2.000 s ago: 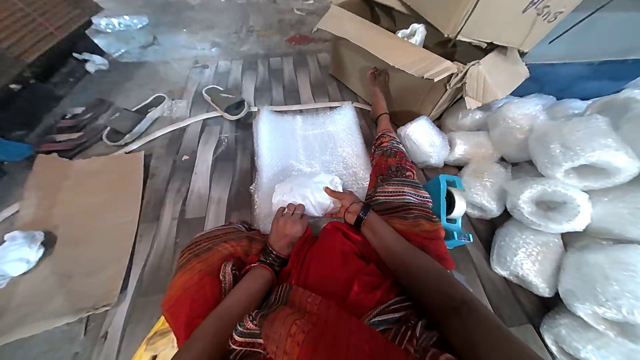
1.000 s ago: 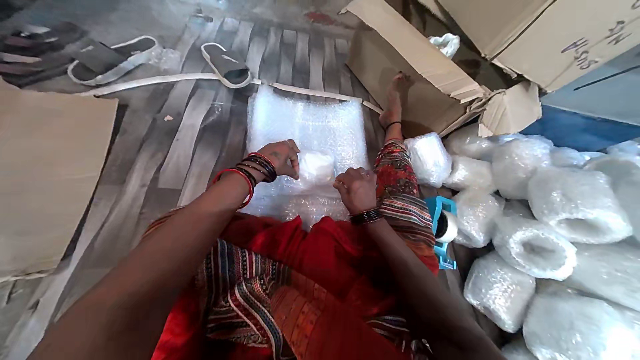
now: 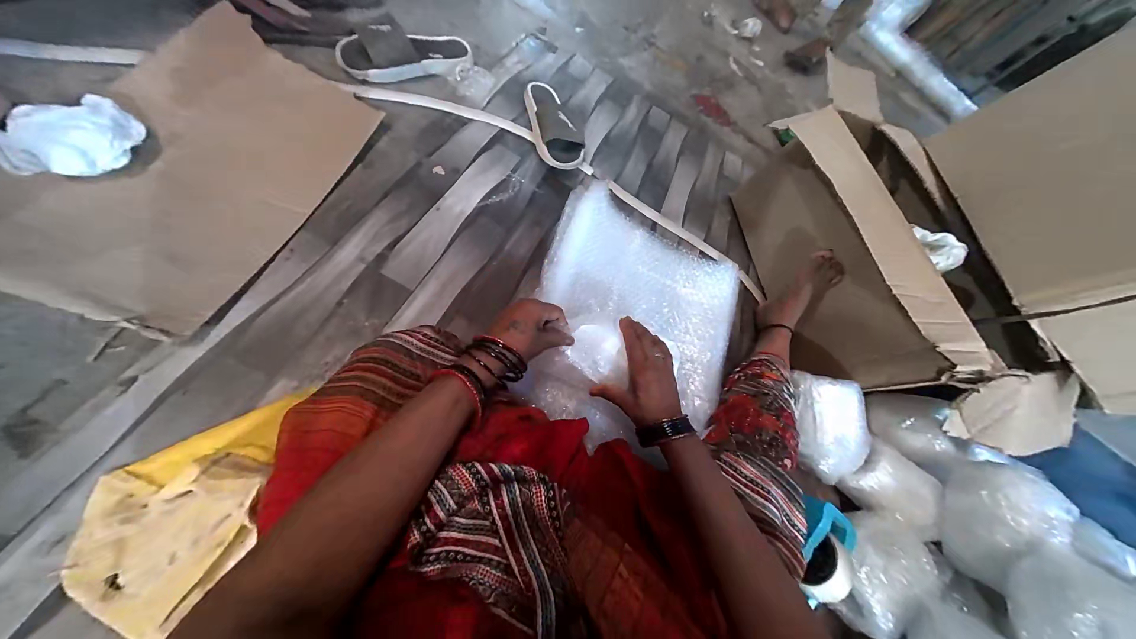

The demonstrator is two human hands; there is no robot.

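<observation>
Between my knees a sheet of clear bubble wrap [image 3: 652, 266] lies on the striped mat. On its near part rests a small white wrapped item [image 3: 599, 351], with bubble wrap around its near side. My left hand [image 3: 532, 328] is at the item's left edge, its fingers bent together at the wrap; its exact grip is hard to see. My right hand [image 3: 643, 368] stands at the item's right side, fingers extended and thumb apart, holding nothing. A blue tape dispenser [image 3: 825, 524] with a roll of tape is beside my right leg.
Several bubble-wrapped bundles [image 3: 1003, 506] are piled at the right. An open cardboard box [image 3: 843, 284] stands beyond my right foot. Flat cardboard [image 3: 222, 169] bears a white crumpled bundle [image 3: 75, 138] at the left. Two sandals [image 3: 555, 129] lie ahead, and a yellow sack [image 3: 177, 524] lies lower left.
The view has turned. My right hand, closed near the item a second ago, now has its fingers extended beside it. Two seconds ago both hands were on the white item.
</observation>
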